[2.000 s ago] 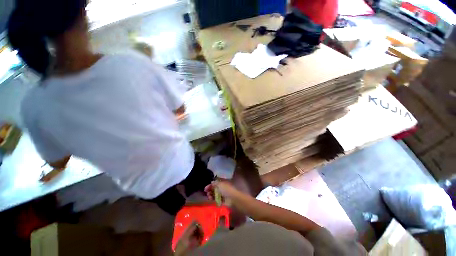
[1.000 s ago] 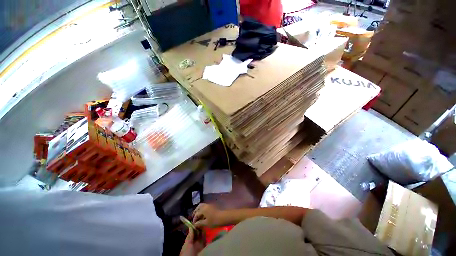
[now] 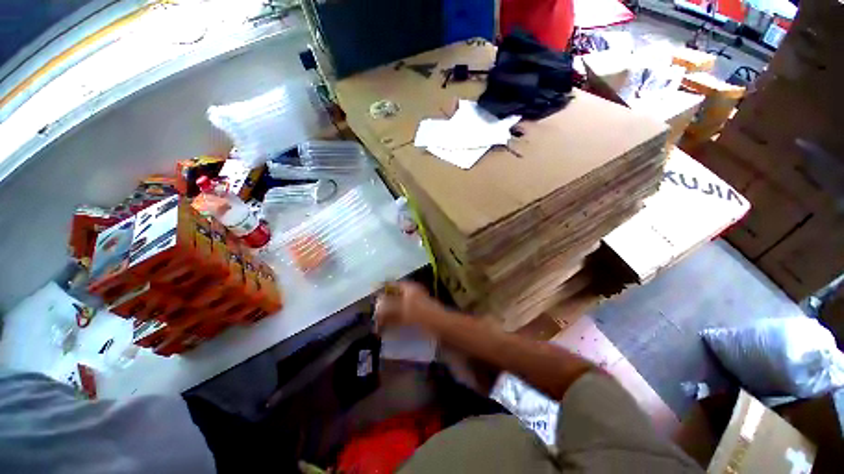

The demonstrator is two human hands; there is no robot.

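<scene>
My right hand (image 3: 400, 310) is reached forward to the bench's front edge beside the stack of flattened cartons (image 3: 555, 218). It is blurred, with a small yellowish patch at its fingertips; what it holds, if anything, is unclear. My left hand is not in view. Clear ribbed plastic trays (image 3: 344, 227) lie on the white bench (image 3: 217, 356) beyond my right hand. A yellow-green strip (image 3: 427, 243) hangs between the bench end and the stack.
Orange product boxes (image 3: 185, 268) are piled on the bench beside a red-capped bottle (image 3: 242, 220). A person's grey-white sleeve (image 3: 102, 430) is at lower left. A bright red stool (image 3: 389, 446) is below me. A bulging white sack (image 3: 773, 356) and an open carton (image 3: 763, 440) are at right.
My right hand has moved up and forward to the bench edge. My left hand and the thin strip between my hands have left view. The other person has moved down and left, uncovering the bench.
</scene>
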